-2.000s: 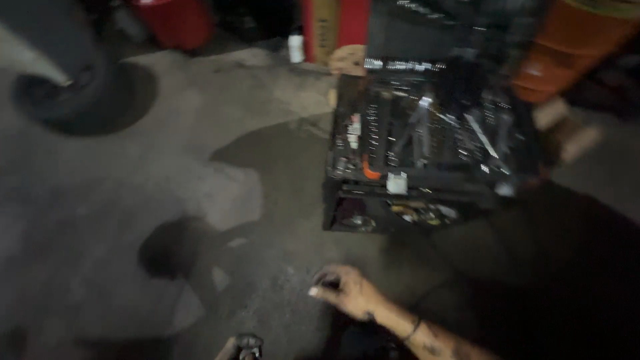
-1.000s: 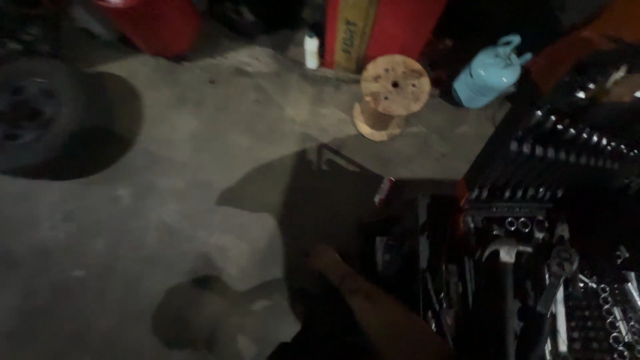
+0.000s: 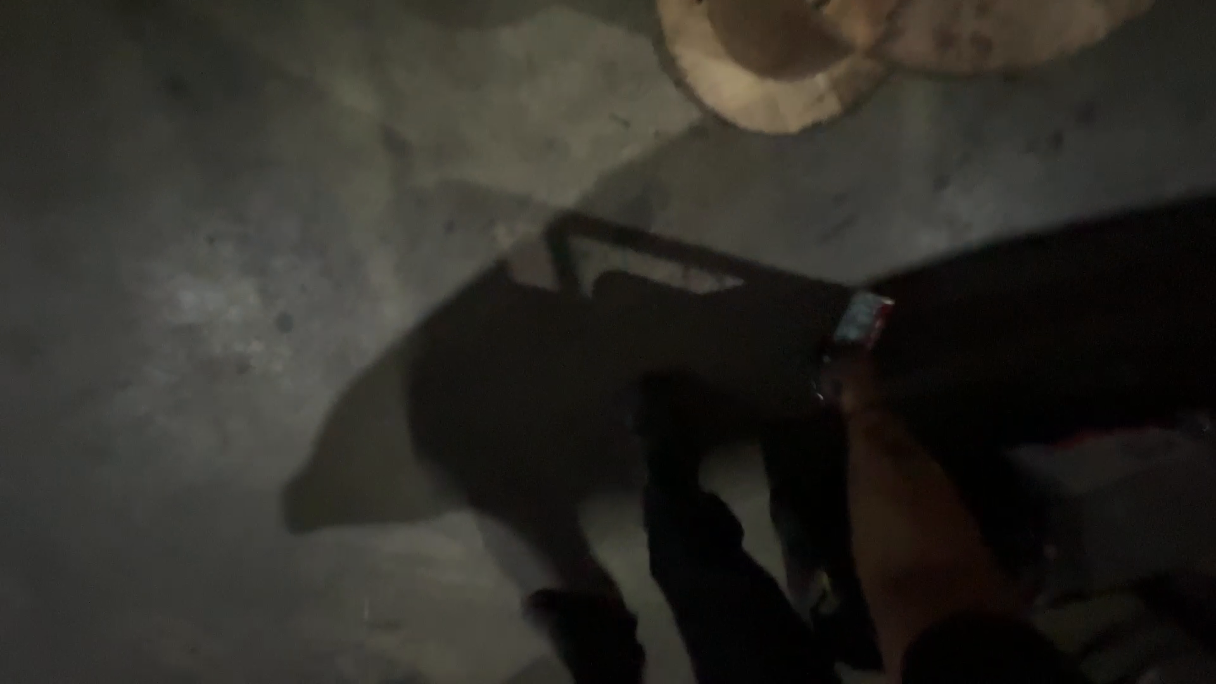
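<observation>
From the lower right, my bare right forearm reaches up to the small red and whitish item [image 3: 863, 318], which has printing on it. My right hand [image 3: 848, 375] is at that item's lower end, dark and blurred; whether its fingers grip the item or only touch it cannot be told. A thin shiny edge shows just left of the fingers. My left hand is not in view.
A wooden cable spool [image 3: 779, 100] stands on the concrete floor [image 3: 218, 313] at the top. Dark-clothed legs [image 3: 703, 560] show at lower centre. The dark toolbox [image 3: 1073, 313] fills the right side. Shadows cover the middle floor.
The view has moved in closer to the floor. My right hand has come to the small red and whitish item, which lay apart from it beside the toolbox one second ago. The open tool trays have left view.
</observation>
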